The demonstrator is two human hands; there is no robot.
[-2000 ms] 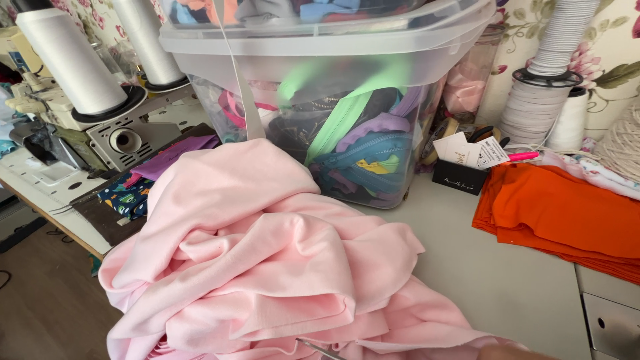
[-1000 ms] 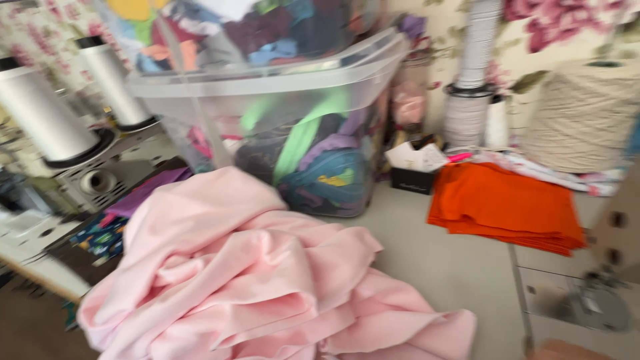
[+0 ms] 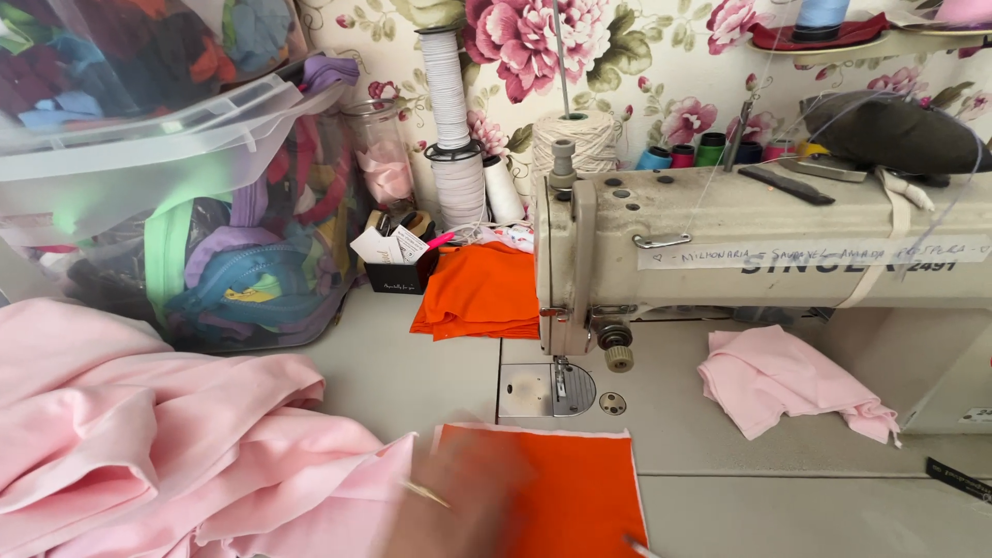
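Observation:
My left hand (image 3: 473, 488), strongly blurred, is over the left part of an orange fabric piece (image 3: 577, 488) with a pale edge. The blur hides whether its fingers hold anything. A thin gold-coloured item (image 3: 425, 494) shows by the wrist. The orange piece lies in front of the presser foot (image 3: 560, 377) of a Singer sewing machine (image 3: 744, 232). Beside my left hand is a large heap of pink fabric (image 3: 256, 434). At the bottom edge, a metal tool tip (image 3: 637, 547) overlaps the orange piece; what holds it is hidden. My right hand is out of view.
Clear plastic bins (image 3: 186, 170) of coloured zippers and fabric stand behind the heap. Folded orange fabric (image 3: 484, 291) and a black card box (image 3: 395, 271) lie behind the needle area. A small pink cloth (image 3: 790, 384) rests under the machine arm. Cord spools (image 3: 457, 139) stand against the wall.
The view has swung right, bringing the sewing machine and the front orange piece into sight. My left hand now shows over that piece.

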